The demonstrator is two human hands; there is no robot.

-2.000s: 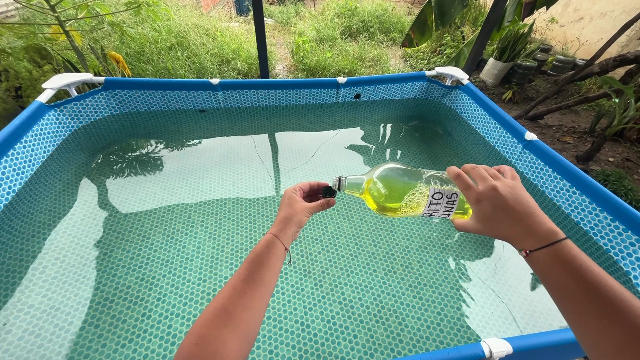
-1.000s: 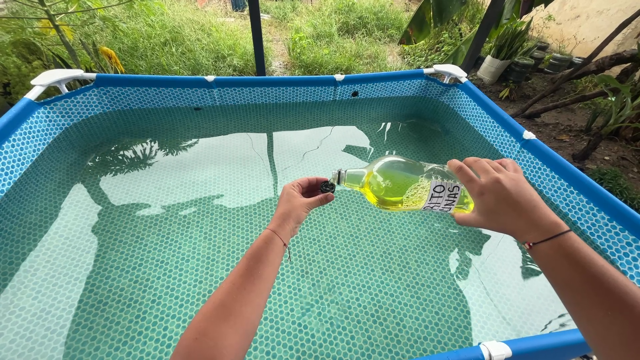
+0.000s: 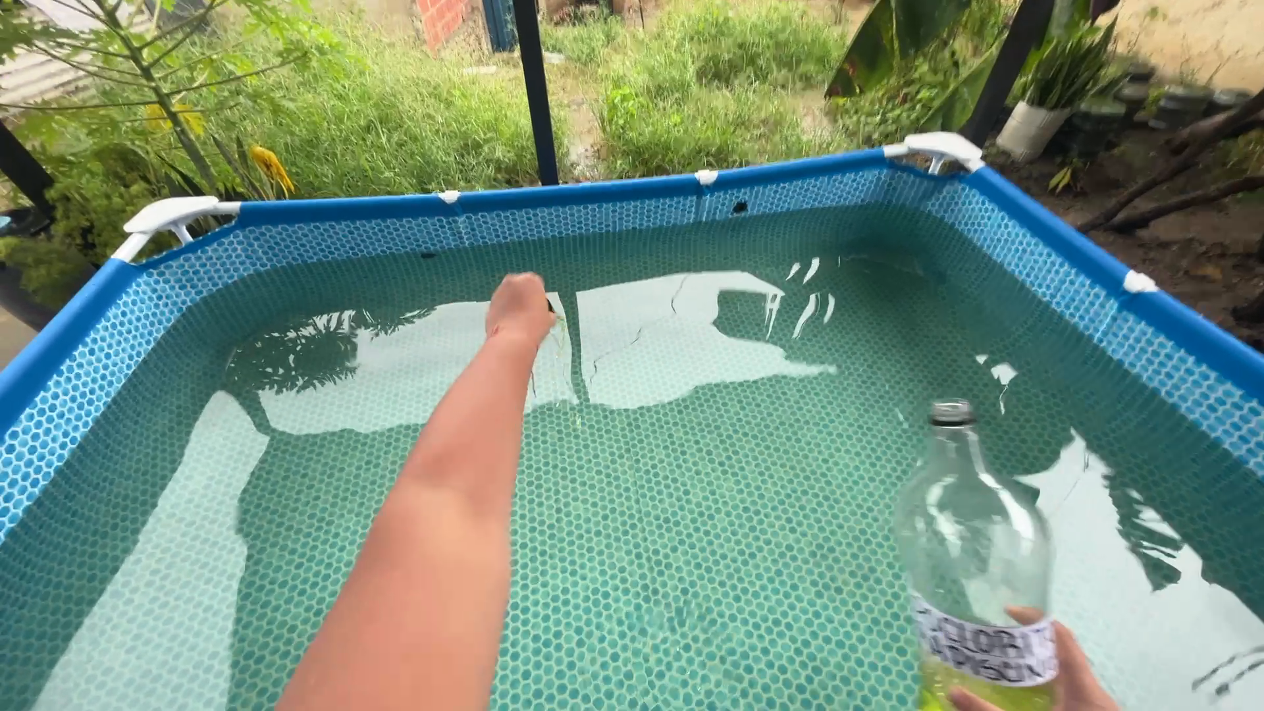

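My left hand [image 3: 520, 306] is stretched out over the far half of the pool water [image 3: 671, 513]. A small dark cap, mostly hidden, shows at its fingers, and a thin yellowish trickle falls beside it. At the lower right my right hand [image 3: 1071, 671] holds a clear glass bottle [image 3: 973, 533] around its labelled lower part. The bottle stands upright over the water with its mouth uncovered. Yellow-green liquid is visible at the bottom, below a white label with handwriting; the base is cut off by the frame edge.
A blue tubular rim [image 3: 583, 193] with white corner joints [image 3: 943, 150] frames the pool. Dark posts [image 3: 536, 94] rise behind it. Grass, a small leafy tree and a white plant pot [image 3: 1030, 130] stand beyond, with bare branches at the right.
The left hand has moved forward, away from the bottle's mouth. The right hand has lowered the bottle to the right and turned it from tilted to upright.
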